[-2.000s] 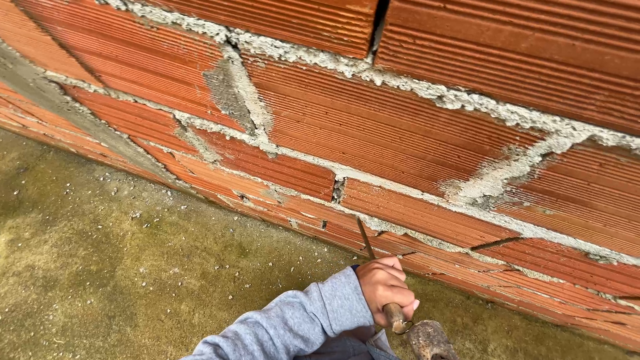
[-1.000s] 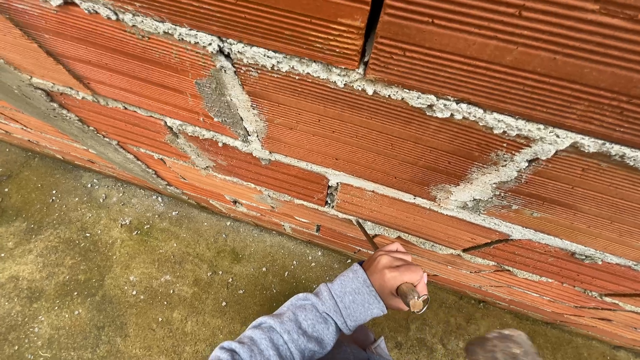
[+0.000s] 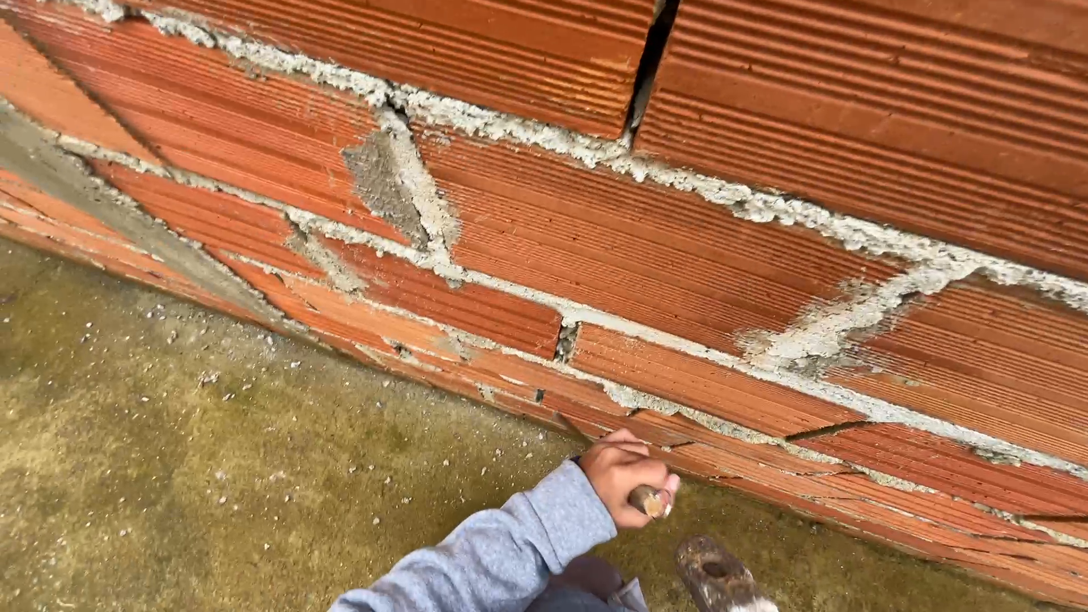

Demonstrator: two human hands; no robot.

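My left hand (image 3: 627, 478), in a grey sleeve, is closed around the wooden handle (image 3: 648, 501) of a thin chisel-like tool. The handle's butt sticks out toward me, and the narrow metal shaft (image 3: 574, 427) points up and left to the lower courses of a hollow clay brick wall (image 3: 595, 221). Whether its tip touches the wall is unclear. Below and to the right of the handle is a worn, brown hammer head (image 3: 718, 574), apart from it and cut off by the bottom edge. My right hand is out of view.
Rough grey mortar (image 3: 510, 127) lines the brick joints, with open gaps in places, including a dark upright slot (image 3: 653, 68) at the top. A smooth mortar strip (image 3: 127, 208) crosses the wall at left. Small light crumbs lie on the stained concrete floor (image 3: 255, 476) along its base.
The hammer head moved right, away from the tool's handle, then came back closer to it. My left hand has kept its grip on the tool and shifted only slightly.
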